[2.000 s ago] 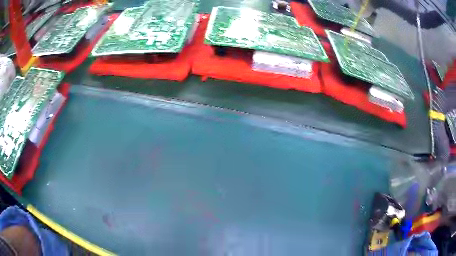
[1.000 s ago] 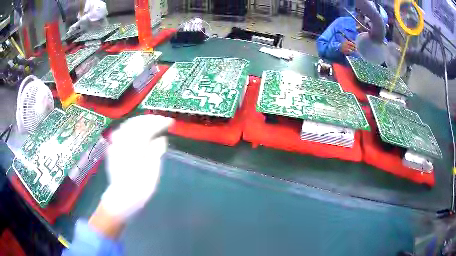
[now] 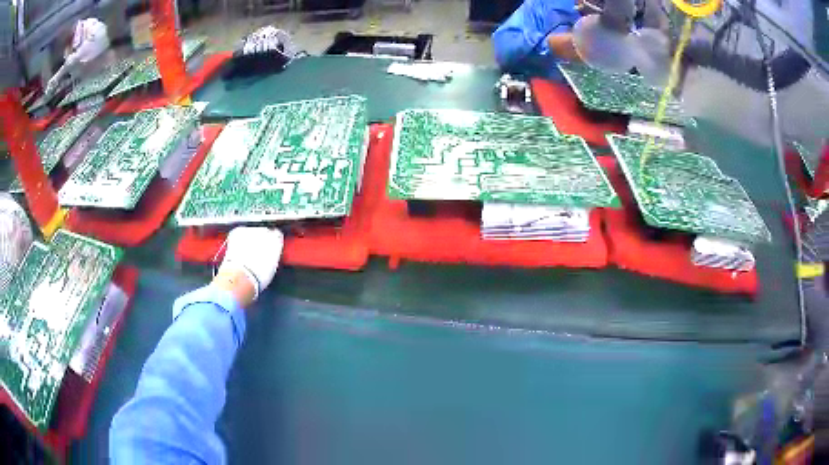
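Observation:
My left hand (image 3: 253, 258), in a white knit glove with a blue sleeve, reaches forward from the lower left. It lies at the front edge of a red pad (image 3: 318, 251). A large green circuit board (image 3: 304, 163) sits on that pad, above and beyond my hand. The fingers look curled at the pad's edge, but their tips are hidden, so whether they grip the pad cannot be told. My right hand is not in view.
Another green board (image 3: 500, 159) with a silver heatsink (image 3: 534, 222) lies on a red pad to the right. More boards on red pads stand left and far right. The green mat (image 3: 509, 390) is in front. A person's blue sleeve (image 3: 529, 34) shows across the bench.
My gloved left hand came into view and has moved forward from above the mat to the red pad's front edge. The view tilted up, then down slightly and shifted right.

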